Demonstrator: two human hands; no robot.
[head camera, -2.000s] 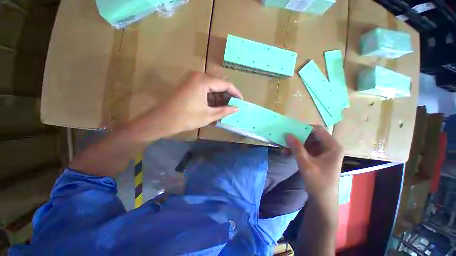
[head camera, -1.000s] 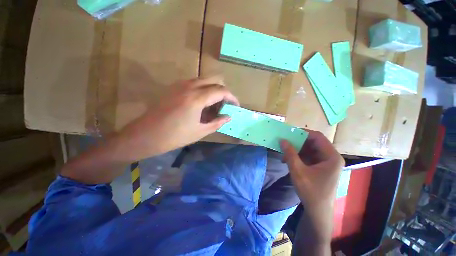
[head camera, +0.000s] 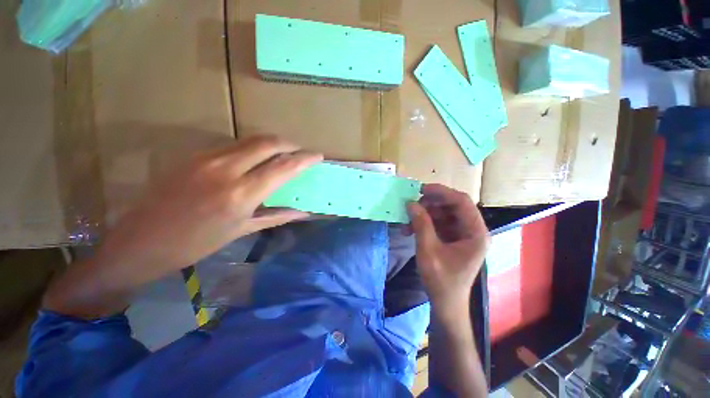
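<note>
A mint green punched strip (head camera: 350, 192) is held nearly level between my two hands above the near edge of the cartons. A pale grey edge of a plate (head camera: 374, 167) shows behind it. My left hand (head camera: 233, 186) grips the strip's left end, its fingers over the top edge. My right hand (head camera: 448, 225) pinches the right end between thumb and fingers. A stack of green-topped plates (head camera: 330, 50) with a dark ridged side lies beyond. Loose green strips (head camera: 459, 101) lie overlapping to its right.
Closed cartons (head camera: 311, 124) form the work surface. Wrapped green bundles stand at the far right (head camera: 564, 71) and upper left (head camera: 58, 22). A black crate (head camera: 595, 268) with a red liner (head camera: 537, 288) is beside my right arm. Yellow-black floor tape (head camera: 195, 295) shows below the cartons.
My left hand has moved further over the strip's left end, and the strip is held more level. The view has shifted, so the cartons and stack appear further left and higher.
</note>
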